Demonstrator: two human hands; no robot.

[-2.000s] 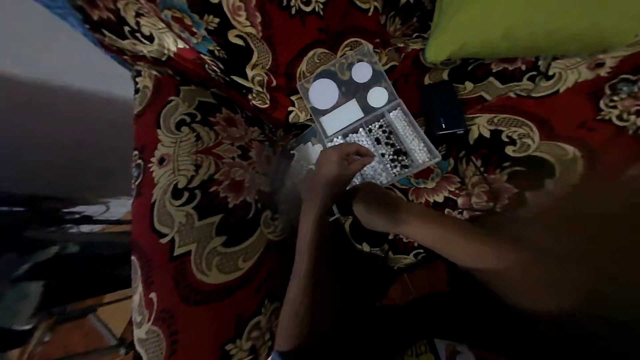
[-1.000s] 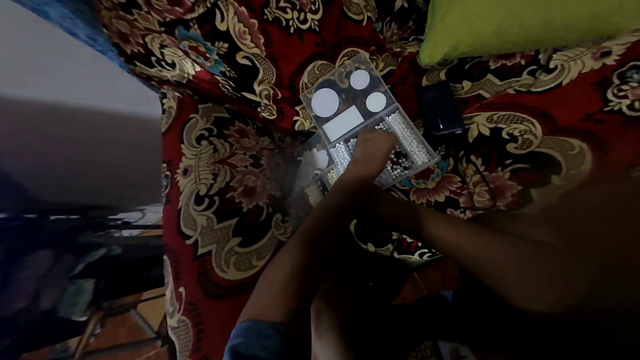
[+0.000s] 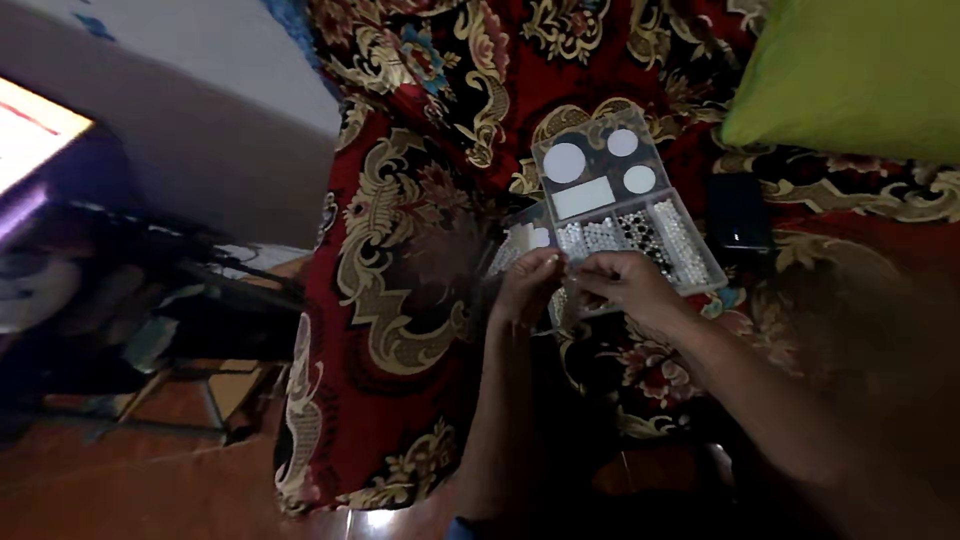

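Observation:
An open clear plastic compartment box [image 3: 661, 196] lies on the patterned cloth, its lid bearing white round and rectangular labels. White beads [image 3: 681, 244] fill the right compartment, with dark and silvery beads [image 3: 637, 229] beside them. My left hand [image 3: 531, 281] and my right hand [image 3: 619, 281] meet over the box's lower left part, fingertips pinched close together. A tiny white bead [image 3: 553, 259] shows at my left fingertips. What my right fingers pinch is too small to make out. A second clear container [image 3: 517, 234] with pale contents lies partly behind my left hand.
Red, black and gold floral cloth [image 3: 405, 300] covers the seat. A dark phone-like object [image 3: 739, 214] lies right of the box, below a green cushion [image 3: 847, 82]. At the left are a bright screen [image 3: 37, 135], a dark metal frame [image 3: 225, 277] and the tiled floor [image 3: 90, 480].
One second ago a hand reached over the bead compartments. Now both hands are together at the box's lower left, and more of the beads shows. The view has shifted.

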